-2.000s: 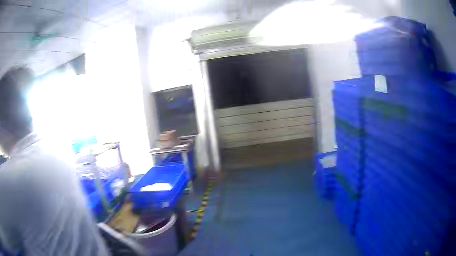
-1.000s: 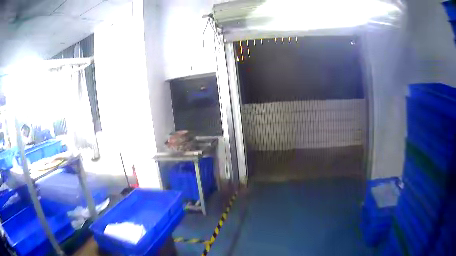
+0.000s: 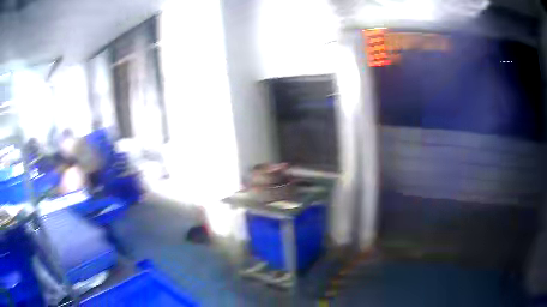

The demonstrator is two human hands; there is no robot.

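Neither of my hands is in the picture. The frame is strongly blurred. A blue plastic tote [image 3: 141, 291] lies nearest at the bottom left, cut off by the lower edge; its contents cannot be seen. Ahead stands a small metal-framed table [image 3: 288, 201] with a brownish lump [image 3: 270, 175] on top, too blurred to name. A large blue bin [image 3: 309, 237] sits beneath the tabletop.
More blue totes [image 3: 90, 261] and a shelf post stand at the left. Blurred figures, seemingly people, are further back left. Blue floor [image 3: 174, 243] runs between them and the table. A wide dark doorway [image 3: 456, 90] is at the right, with yellow-black tape before it.
The view has swung left and moved forward. The small table looks nearer, the near tote has slid down toward the bottom edge, and the tall tote stack at the right has left the picture.
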